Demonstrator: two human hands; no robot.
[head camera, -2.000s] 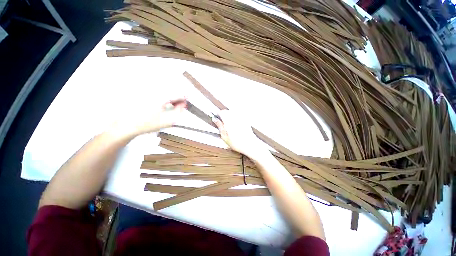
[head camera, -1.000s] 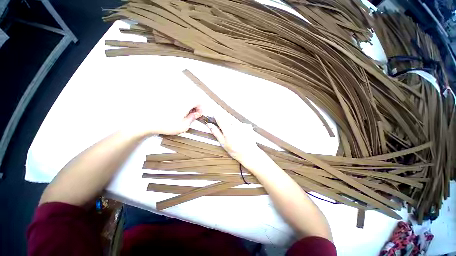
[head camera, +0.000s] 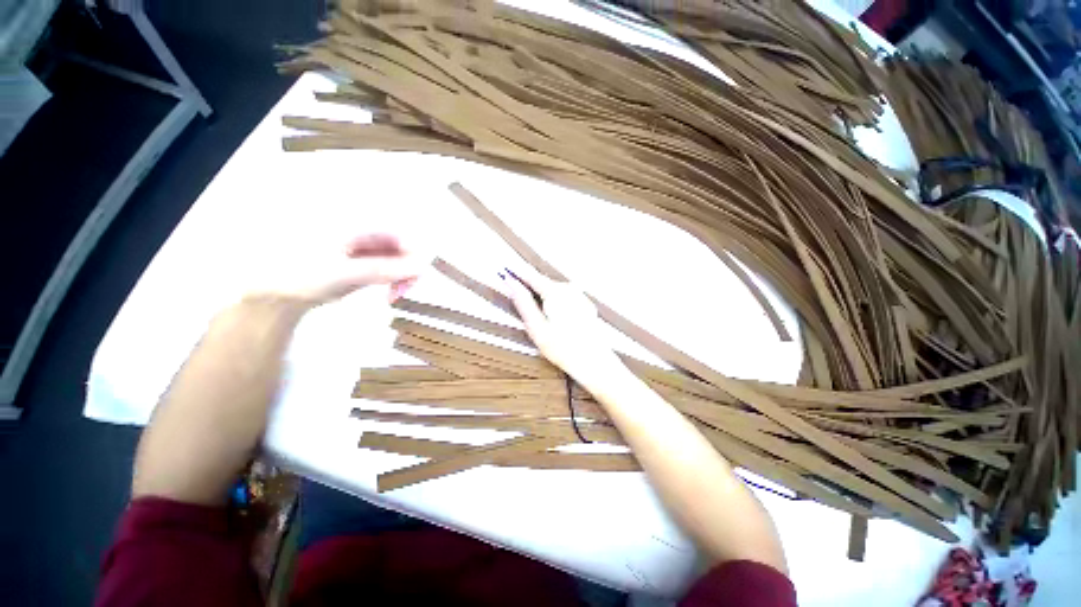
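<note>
My left hand (head camera: 377, 266) is blurred over the white table, left of the strip ends, its fingers apart and no object visible in it. My right hand (head camera: 560, 318) is closed around small dark snips (head camera: 512, 278), mostly hidden by the fingers, with the tips showing. A brown strip (head camera: 472, 282) reaches from its free end to under my right fingers. Another strip (head camera: 498, 225) lies diagonally above it. The working bundle (head camera: 474, 389) lies below my right hand and forearm, its left ends fanned out. A thin black cord (head camera: 575, 413) crosses the bundle.
Large brown strip piles (head camera: 664, 154) cover the far side and right of the white-covered table (head camera: 190, 320). A thick hank (head camera: 990, 261) with a black tie and pale band is at far right. Patterned cloth (head camera: 966, 581) lies at bottom right. A metal frame (head camera: 113, 213) stands left.
My left hand has moved left, away from my right hand and the strip end between them. That strip's end now lies free. The whole view has shifted slightly.
</note>
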